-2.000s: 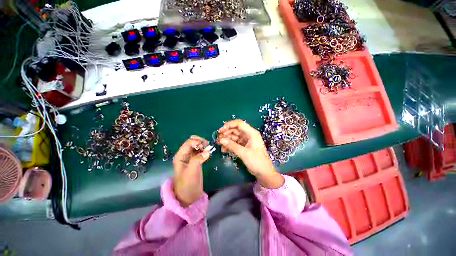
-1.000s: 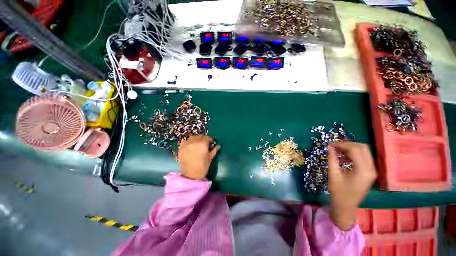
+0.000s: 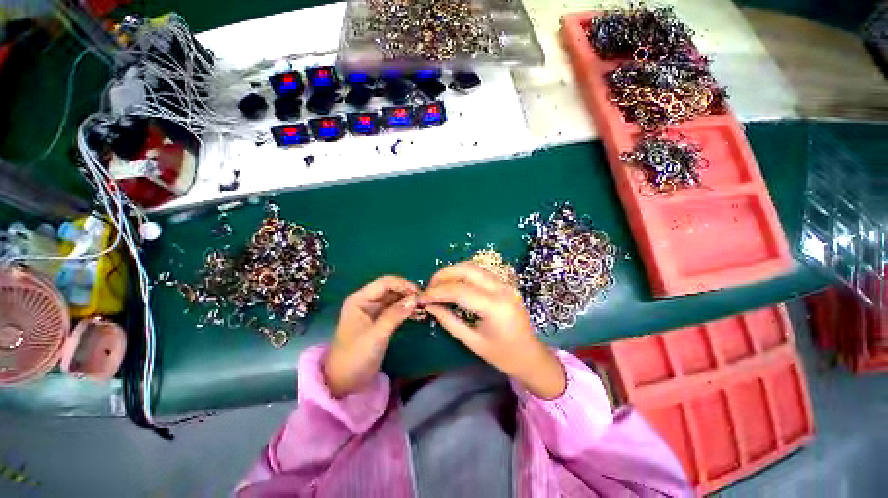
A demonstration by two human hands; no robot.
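My left hand (image 3: 368, 326) and my right hand (image 3: 487, 311) meet fingertip to fingertip above the green bench top. They pinch a tiny coppery part (image 3: 420, 309), probably a ring part, mostly hidden by the fingers. The pale pile of tiny fittings (image 3: 494, 263) lies behind my right hand and is partly covered by it. The right ring pile (image 3: 568, 267) lies just right of the pale pile. The left ring pile (image 3: 271, 275), looser and mixed copper and dark, lies to the left of my left hand.
The red compartment tray (image 3: 716, 233) holds rings at its upper end; stacked red trays (image 3: 721, 409) sit below the bench edge. A clear tray (image 3: 343, 44), black display units (image 3: 363, 124), white cables (image 3: 180, 73) and a red-and-white device (image 3: 167, 170) are behind. A pink fan (image 3: 27, 326) stands far left.
A second ago my hands were apart, the left at the left ring pile and the right over the right ring pile. They are now together between the piles. The view has shifted too.
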